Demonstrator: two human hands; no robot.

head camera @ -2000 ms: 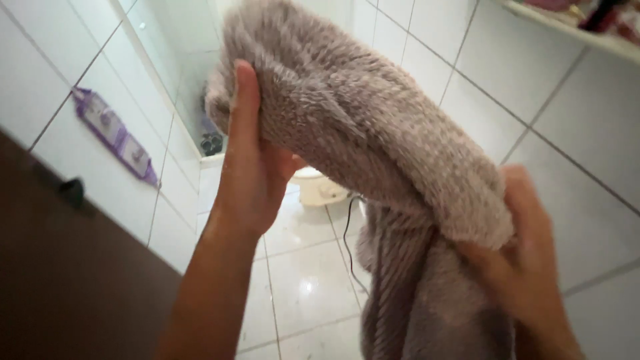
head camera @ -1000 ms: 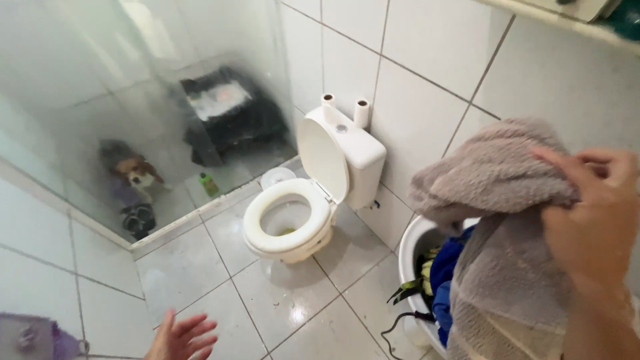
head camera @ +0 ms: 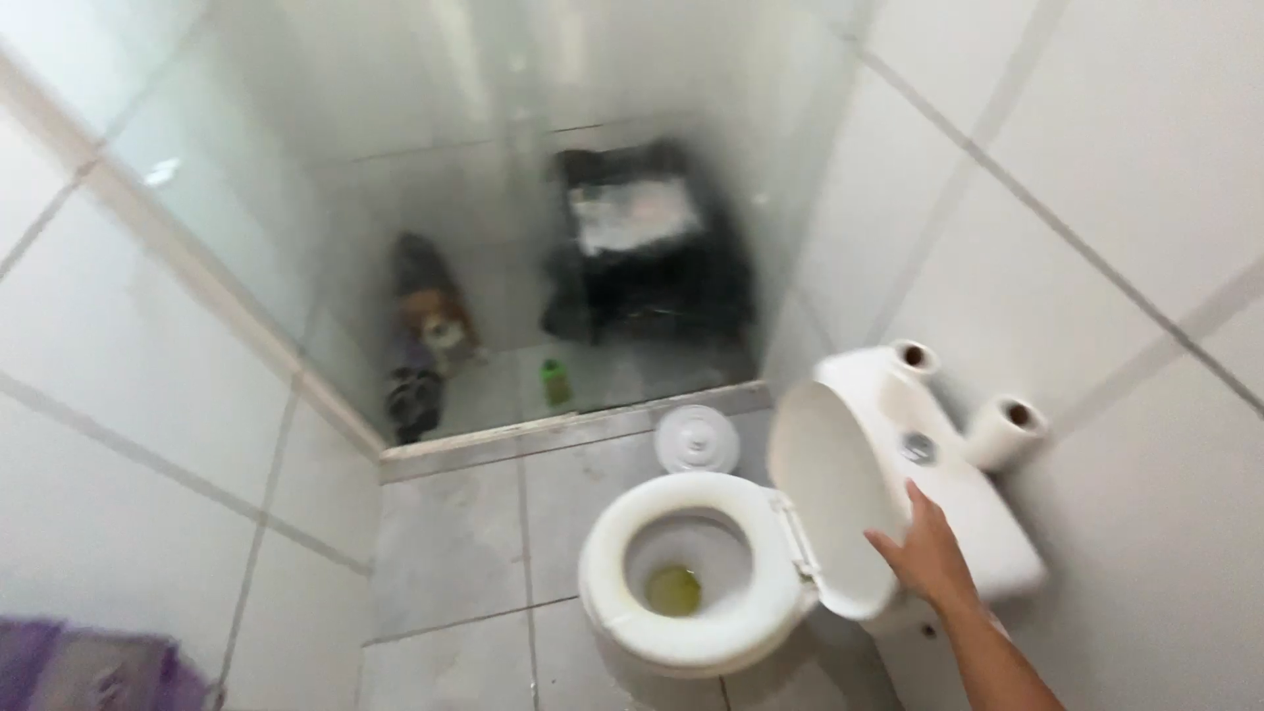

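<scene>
My right hand [head camera: 928, 553], holding nothing, reaches over the white toilet cistern [head camera: 978, 523] with fingers apart, just below the round metal flush button [head camera: 918, 448]. Beside it the toilet lid [head camera: 834, 494] stands raised against the cistern. The seat [head camera: 602, 578] is down on the bowl, and yellowish liquid [head camera: 673, 591] lies in the bowl. Two toilet paper rolls [head camera: 1007, 430] stand on the back of the cistern. My left hand is out of view.
A small white lidded bin [head camera: 696, 441] stands behind the toilet. Past the low shower sill [head camera: 583, 420], behind hazy glass, are a green bottle [head camera: 555, 383], a dark covered object [head camera: 652, 286] and blurred brown and dark things. A purple hanging item [head camera: 99, 667] is at lower left.
The greyish fluffy cloth, held in both hands at first and later in my right hand, is out of view. My right hand is now over the cistern. My left hand has left the view.
</scene>
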